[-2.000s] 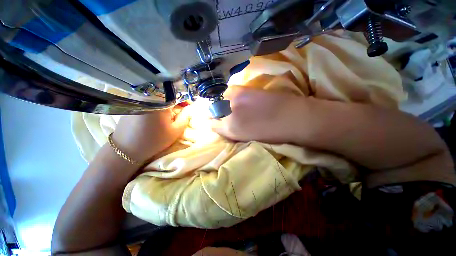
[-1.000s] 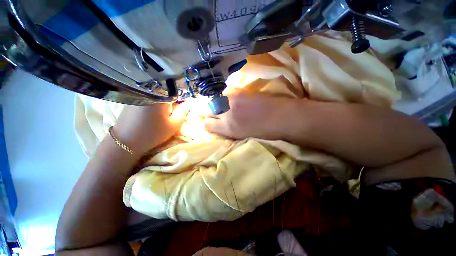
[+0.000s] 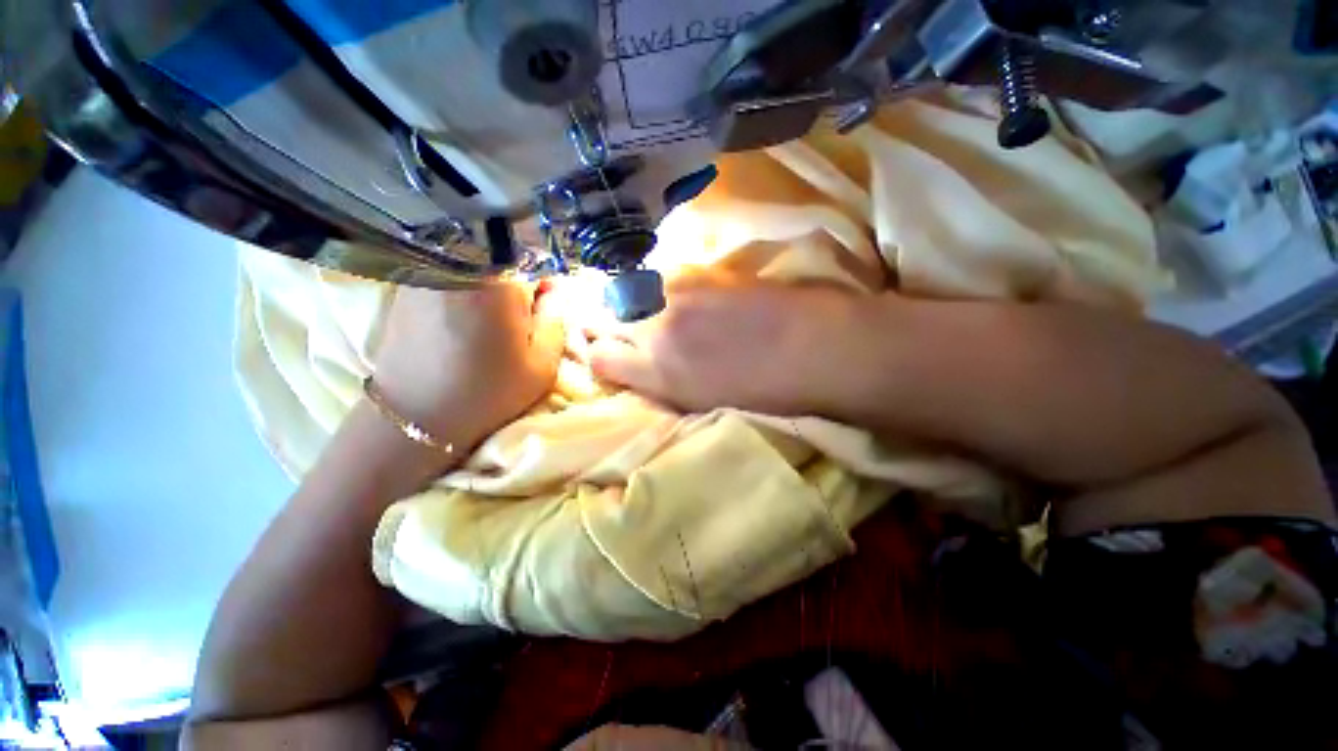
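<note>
A large pale yellow fabric (image 3: 631, 550) lies heaped in front of me, with folds between my forearms and more behind my right hand. My left hand (image 3: 470, 352), with a gold bracelet at the wrist, is on the fabric left of the needle area. My right hand (image 3: 734, 345) is on it at the right, just beside the grey tension knob (image 3: 635, 295). The fingertips of both hands meet the fabric in bright glare, close together. The needle and presser foot are hidden by the glare and the machine head (image 3: 396, 88).
A metal bracket with a spring screw (image 3: 1021, 96) sticks out at the upper right. A tray with crumpled white material (image 3: 1247, 206) is at the right edge. The white table (image 3: 118, 426) with blue tape is at the left.
My left hand and forearm have shifted slightly to the right. The fabric's left folds have shifted right too. The machine head appears a little higher and further left in view.
</note>
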